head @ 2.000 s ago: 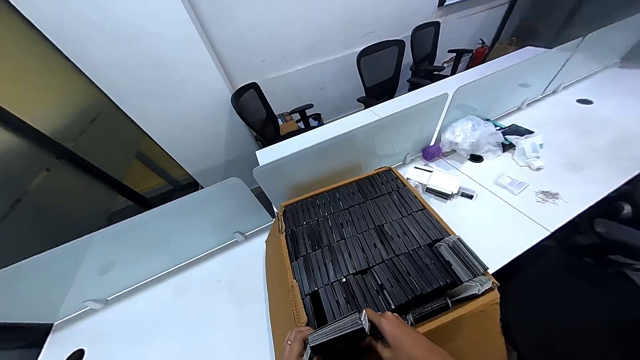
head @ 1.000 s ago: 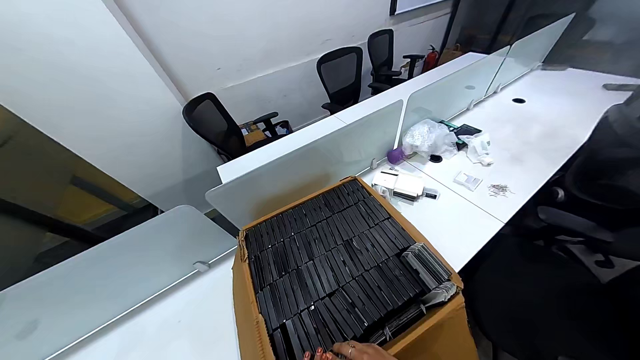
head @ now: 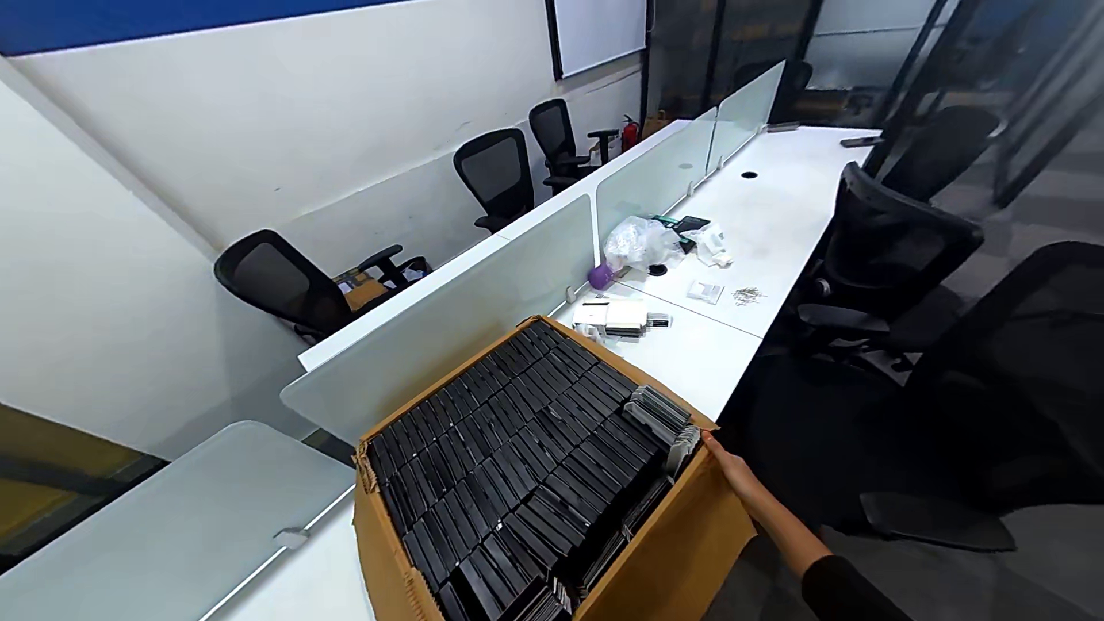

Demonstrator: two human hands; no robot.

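A large open cardboard box (head: pixel 673 543) stands on the white desk, packed with rows of thin black rectangular cases (head: pixel 509 431). Grey-edged flat pieces (head: pixel 660 412) are stacked at the box's right corner. My right hand (head: pixel 729 461) touches the outside of that corner, its fingers at the upper edge; how firmly it holds the cardboard is hard to tell. Out of frame is my left hand. Beyond the box, a small pile of white and dark flat items (head: pixel 614 316) lies on the desk.
Frosted glass dividers (head: pixel 466 302) run along the desks. Clear plastic bags (head: pixel 642 244), a purple object (head: pixel 601 276), a small clear packet (head: pixel 705 291) and scattered small pieces (head: pixel 747 296) lie on the white desk (head: pixel 690 349). Black mesh chairs (head: pixel 897 241) stand at the right and behind the dividers.
Both hands were at the box's near edge, holding a stack of cases two seconds ago. That stack is no longer held. My right hand is now at the right corner; the view has swung right.
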